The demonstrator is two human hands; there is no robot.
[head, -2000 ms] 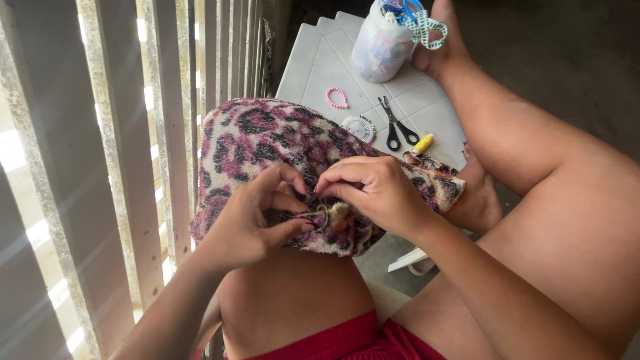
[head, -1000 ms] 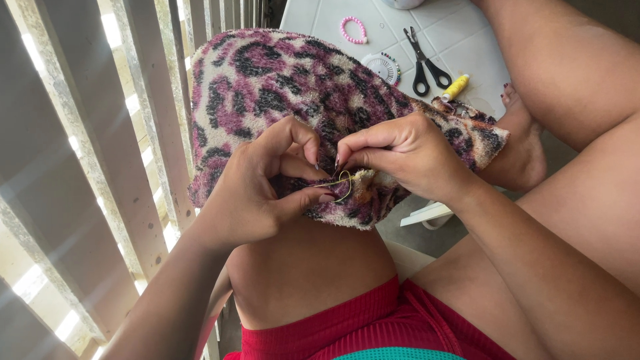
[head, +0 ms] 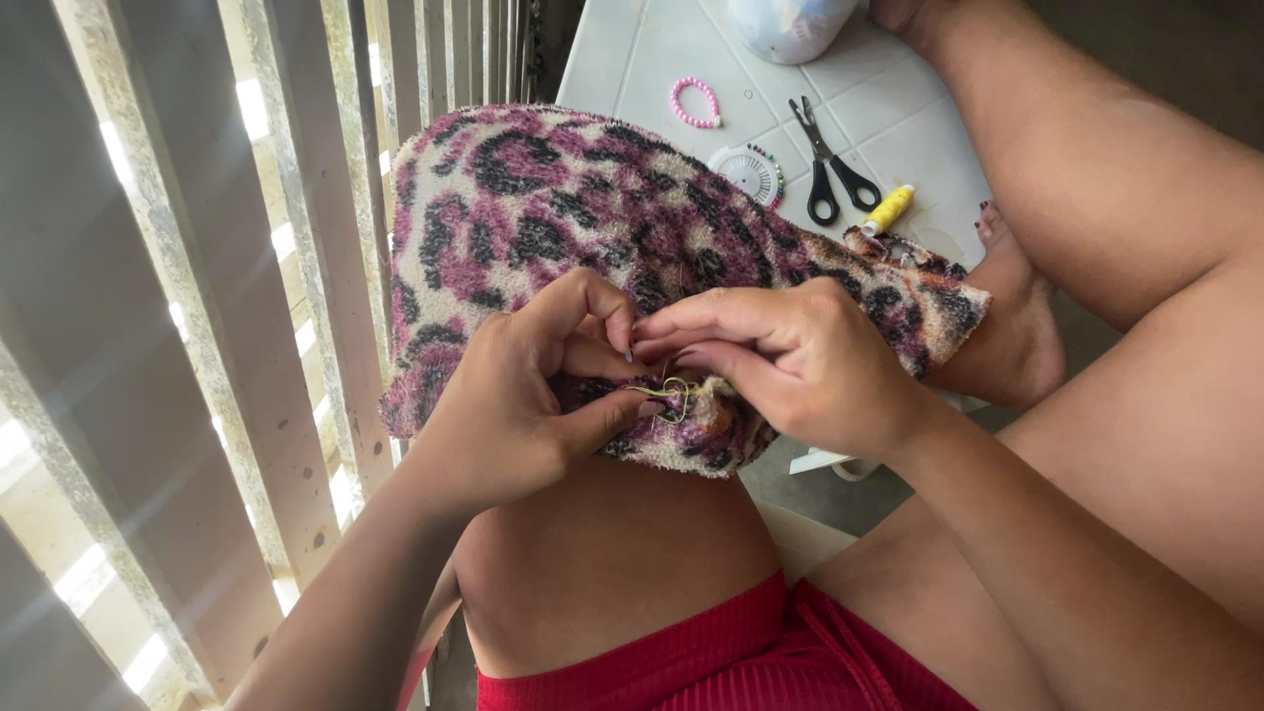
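A plush fabric piece with a purple, black and cream leopard print (head: 553, 217) lies over my thigh. My left hand (head: 533, 395) pinches its gathered near edge between thumb and fingers. From the right, my right hand (head: 800, 360) meets it, its fingertips closed at the same edge; whether they hold a needle is too small to tell. A loop of yellow thread (head: 676, 395) lies over the fold beneath the fingertips. Beyond the fabric are black-handled scissors (head: 832, 178), slightly spread, a yellow thread spool (head: 889, 209) and a round pin wheel (head: 748, 176) with colored pinheads.
The white plastic table (head: 642, 59) holds a pink bead bracelet (head: 695, 103) and a cloudy plastic container (head: 790, 25) at its far side. A slatted railing (head: 227, 257) runs close along my left. My bare foot (head: 1017, 316) is beside the table, at the fabric's right end.
My right hand's fingertips have come against those of my left hand; a small gap showed between them one second ago. Both hands stay at the fabric's edge.
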